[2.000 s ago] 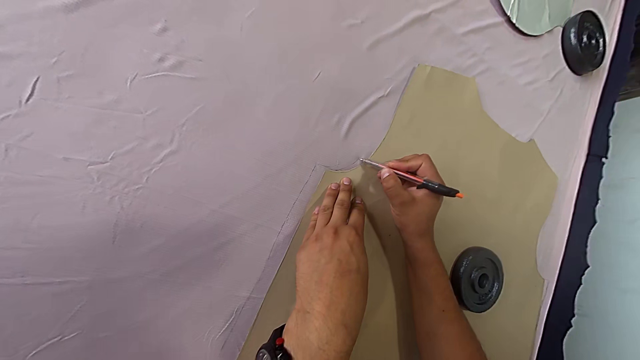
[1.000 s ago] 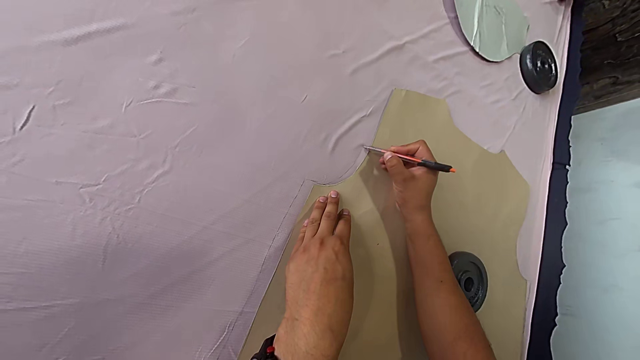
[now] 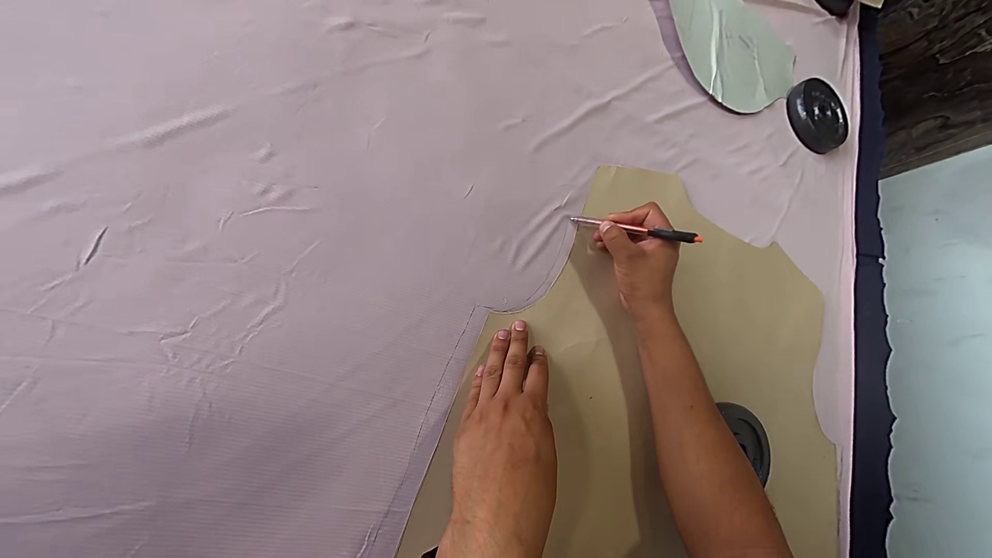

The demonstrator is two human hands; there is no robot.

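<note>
A tan paper garment pattern [image 3: 744,325] lies on pale mauve fabric [image 3: 232,232]. My left hand [image 3: 508,434] rests flat on the pattern near its left edge, holding nothing, fingers slightly apart. In my right hand [image 3: 643,256] is a pen [image 3: 670,234] with an orange end, its tip at the pattern's curved left edge on the fabric. A thin drawn line runs on the fabric beside that edge, down past my left hand. My right forearm partly hides a dark round weight [image 3: 748,442] on the pattern.
A second dark round weight [image 3: 818,116] sits at the upper right, touching or close to a pale green pattern piece [image 3: 732,58]. Dark blue cloth [image 3: 868,310] runs down the right side, with a pale blue-green surface [image 3: 938,349] beyond it.
My right hand has moved up along the pattern's curved edge with the pen, and the drawn line beside the curve is longer. My left hand remains flat on the pattern.
</note>
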